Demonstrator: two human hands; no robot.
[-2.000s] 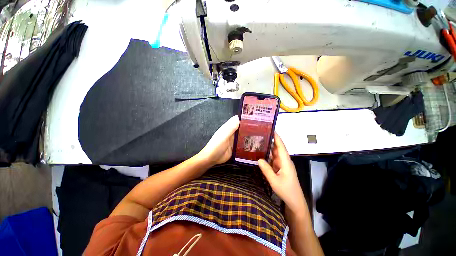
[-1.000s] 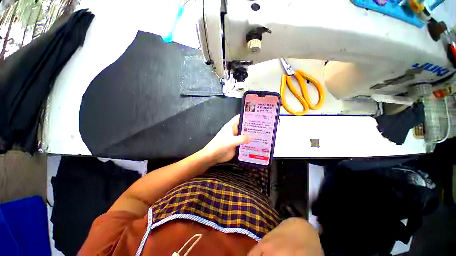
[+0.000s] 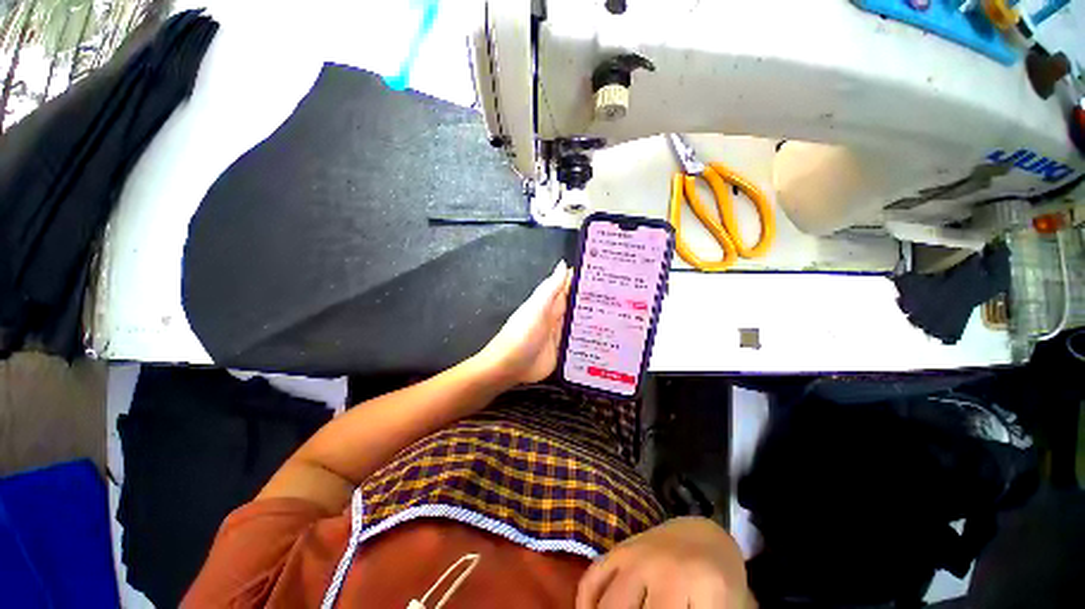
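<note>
My left hand [image 3: 535,327] holds a dark smartphone [image 3: 615,306] upright at the table's front edge, its screen lit with pink and white content. My right hand [image 3: 664,571] is at the bottom edge, partly cut off, with fingers bent over the apron; no object shows in it. A black cut panel [image 3: 345,226] lies flat left of the phone, with a smaller black-grey pocket piece [image 3: 476,179] on it. The panel reaches the presser foot [image 3: 559,205] of the off-white sewing machine [image 3: 761,77].
Orange-handled scissors [image 3: 722,220] lie under the machine arm. A black cloth scrap [image 3: 948,289] is at the right of the bed. Black cut pieces [image 3: 89,179] hang at left. Dark bundles [image 3: 880,488] are below the table. A light-blue strip [image 3: 413,45] lies beside the machine head.
My right hand has left the phone and dropped to the bottom edge. My left thumb has moved off the screen. The screen content has changed. The view has shifted slightly.
</note>
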